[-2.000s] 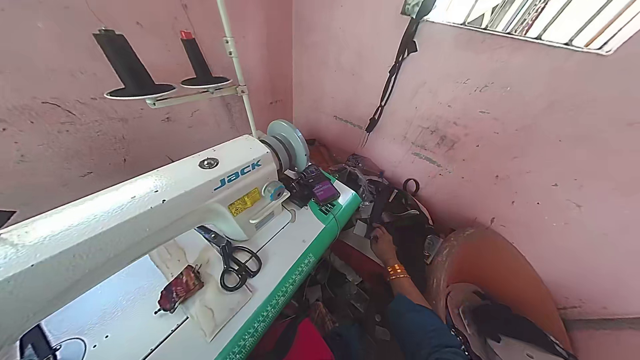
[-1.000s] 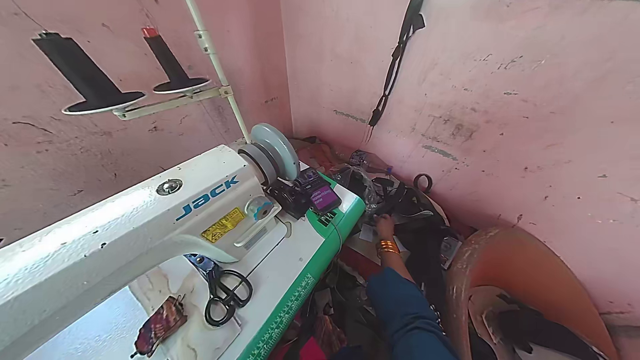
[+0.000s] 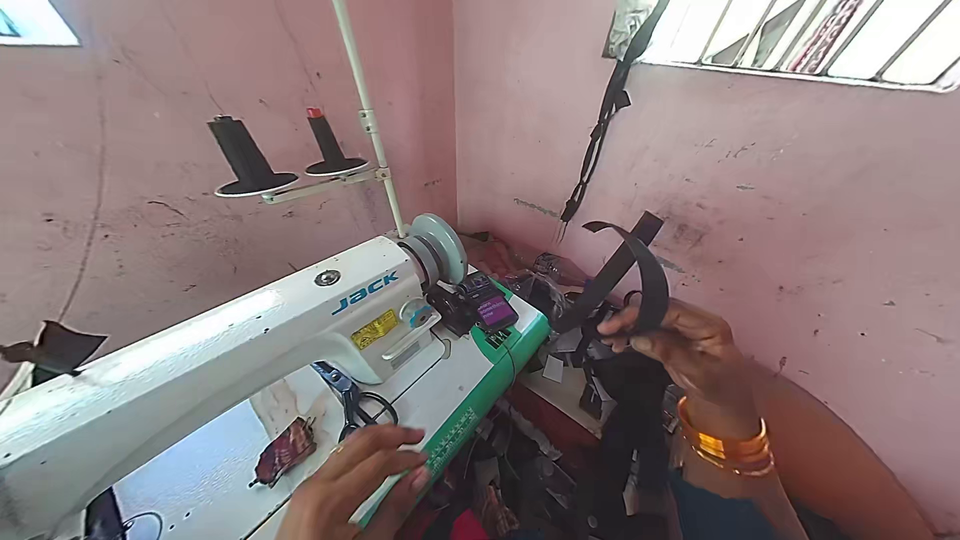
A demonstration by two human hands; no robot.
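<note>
My right hand [image 3: 686,341], with gold-coloured bangles at the wrist, pinches a black fabric strap [image 3: 651,289] that curls up over the fingers. Another stiff dark strip [image 3: 611,274] rises just left of it; whether the two are one piece I cannot tell. Low in the view, my left hand [image 3: 360,480] hangs over the front edge of the sewing table, fingers apart and holding nothing. Black-handled scissors [image 3: 349,397] lie just beyond its fingers, partly hidden by them. Left of the scissors is a small dark red patterned pouch or cloth piece [image 3: 285,452].
A white Jack sewing machine [image 3: 225,337] spans the left, its handwheel [image 3: 442,247] near the wall corner. Two black thread cones [image 3: 244,154] stand behind. A small device with a lit screen [image 3: 495,311] sits at the table end. Scraps [image 3: 525,442] crowd below; an orange-brown tub [image 3: 817,450] stands right.
My right hand has come up from the pile beyond the table end and now holds a black strap. My left hand has come into view over the table's front edge.
</note>
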